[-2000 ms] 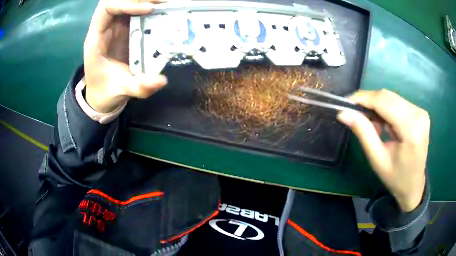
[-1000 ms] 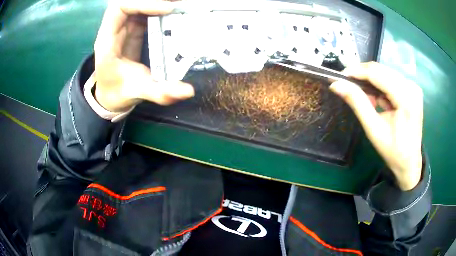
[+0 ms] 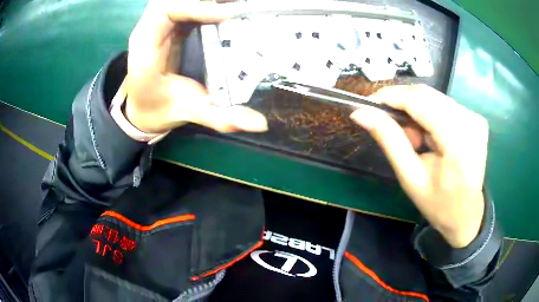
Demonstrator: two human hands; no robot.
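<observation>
The silvery-white metal assembly (image 3: 283, 44) is held above the tray by my left hand (image 3: 171, 82), which grips its left end with the thumb below. Glare hides most of its round units; its scalloped edge faces me. My right hand (image 3: 434, 147) holds slim silver tweezers (image 3: 331, 94), their tips at the left notch of the scalloped edge. Whether the tips pinch anything cannot be told. A heap of fine copper-coloured wire pieces (image 3: 331, 127) lies in the black tray (image 3: 450, 53), partly hidden by the assembly and my right hand.
The tray lies on the glossy green bench (image 3: 195, 154), near its front edge. My dark sleeves and jacket show below the bench edge. A grey floor with a yellow line (image 3: 26, 141) shows at the left.
The assembly and my left hand have moved right and tilted. The tweezers have come up from the heap to the scalloped edge, then moved left from the middle notch to the left one.
</observation>
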